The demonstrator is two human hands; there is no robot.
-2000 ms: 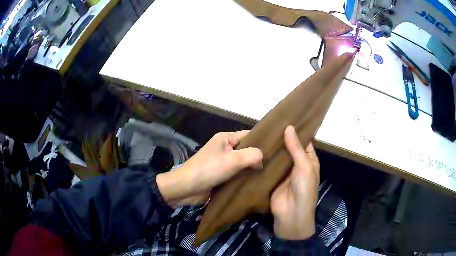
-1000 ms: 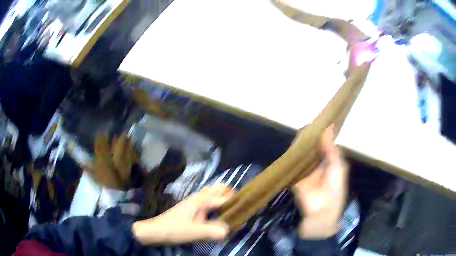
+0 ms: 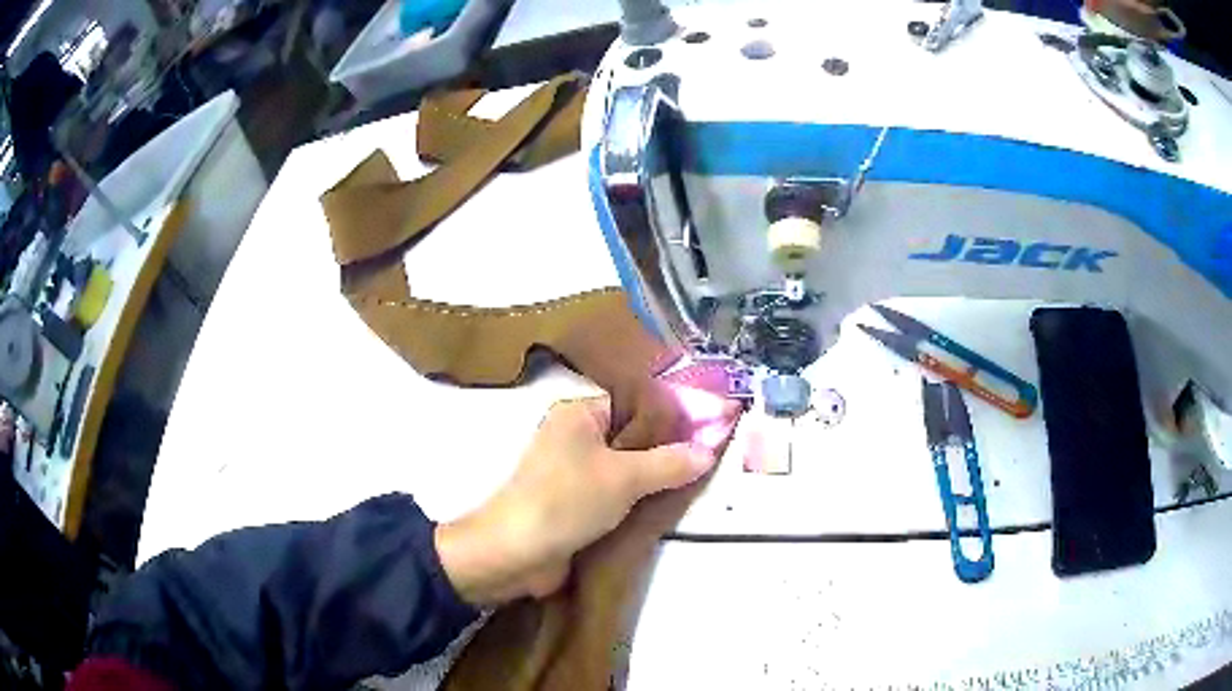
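Observation:
A brown collar piece [image 3: 588,594] runs from the presser foot [image 3: 736,385] down over the table's front edge. My left hand [image 3: 561,500] pinches the brown cloth just left of the foot, thumb on top near the bright pink-white light. My right hand is not in view. Joined brown pieces [image 3: 473,338] with pale topstitching lie in a folded chain behind and left of the foot. The white sewing machine [image 3: 865,243] has a blue band and "JACK" lettering. A small copper-pink seam guide [image 3: 767,452] is right of the foot.
Blue-handled snips [image 3: 962,493] and orange-and-blue snips [image 3: 953,361] lie right of the needle. A black smartphone [image 3: 1097,439] is beyond them. A cream tension knob [image 3: 793,242] is on the head. A pale bin [image 3: 419,61] stands behind the table; another worktable edge [image 3: 129,358] is far left.
The view has swung up and right to the machine. My left hand has moved from the lower end of the cloth to beside the foot. My right hand has left the view.

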